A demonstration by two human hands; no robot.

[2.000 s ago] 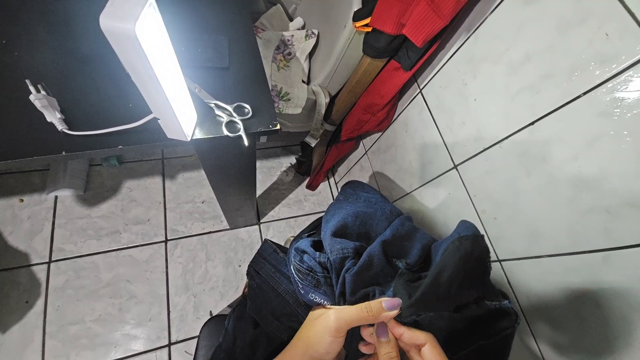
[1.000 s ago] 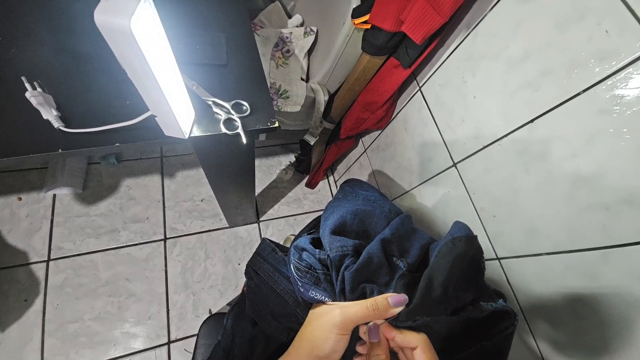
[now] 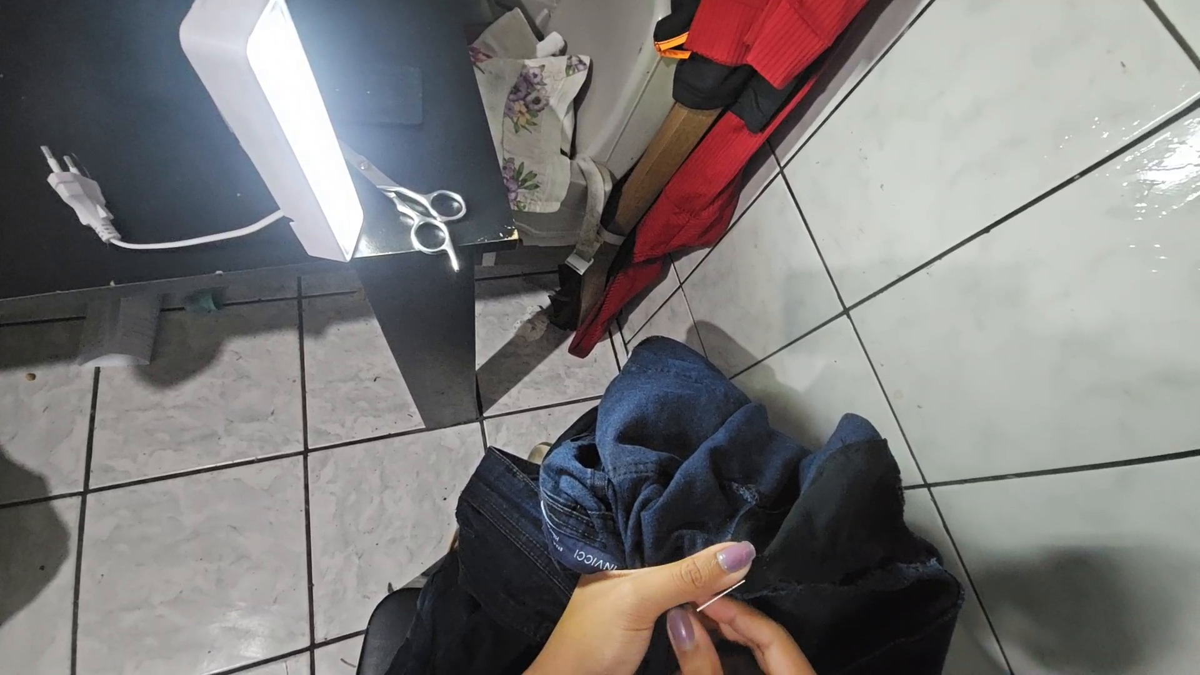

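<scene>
Bunched blue denim jeans [image 3: 675, 431] lie at the lower middle, with a dark cloth [image 3: 844, 525] over their right side. My left hand [image 3: 647, 600] rests at the near edge of the denim, thumb extended, fingers hidden beneath. Close to its thumb, my right hand [image 3: 731, 637] pinches a thin sewing needle [image 3: 720, 596], tilted up to the right. Whether thread runs through the needle cannot be seen. Silver scissors [image 3: 427, 214] lie near the corner of a black table, beside a lit white lamp [image 3: 305, 141].
The black table [image 3: 141, 84] fills the upper left, with a white plug [image 3: 82, 192] and cord on it. Beyond its corner are a floral cloth [image 3: 525, 98] and red garments [image 3: 689, 211] by a wooden post [image 3: 661, 169]. A tiled wall stands at right.
The needle now shows plainly between my right fingers; the earlier frames do not show it clearly. My right fingertips have moved slightly away from my left thumb.
</scene>
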